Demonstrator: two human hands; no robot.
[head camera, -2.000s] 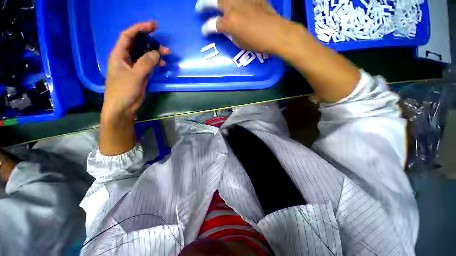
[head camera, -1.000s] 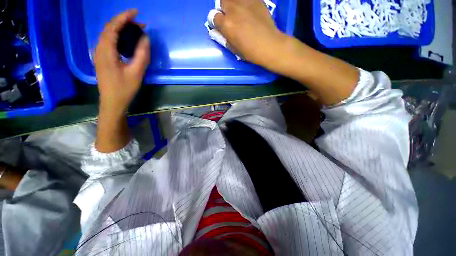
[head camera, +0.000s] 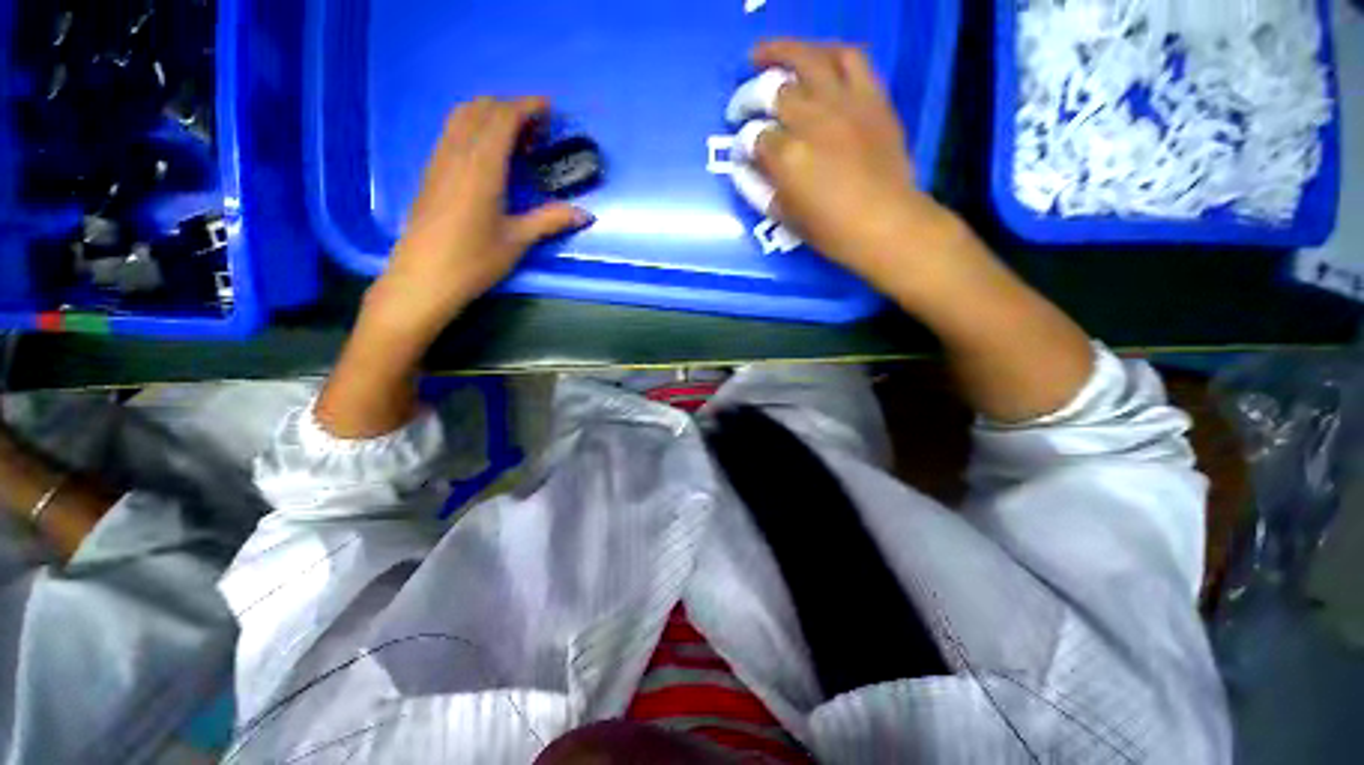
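Note:
A black housing (head camera: 569, 166) is between the spread thumb and fingers of my left hand (head camera: 471, 209), over the blue work tray (head camera: 643, 284). The thumb is apart from it; hidden fingers may hold it. My right hand (head camera: 838, 157), palm down at the tray's right side, has white finger cots on two digits. A white insert (head camera: 721, 154) with a rectangular opening sticks out to the left at its fingertips. The grip is partly hidden and blurred. Another white part (head camera: 775, 235) shows below the fingers.
At the right is a smaller blue bin heaped with white parts (head camera: 1167, 120). At the left, a deeper blue bin (head camera: 262, 224) holds dark parts, some pale or shiny. Another person's forearm (head camera: 60, 508) shows at lower left. Clear plastic (head camera: 1286, 463) hangs at lower right.
The view has shifted, so the trays sit farther right. My left thumb and fingers are spread wider, and the black housing shows more fully. My right hand has moved lower over the tray.

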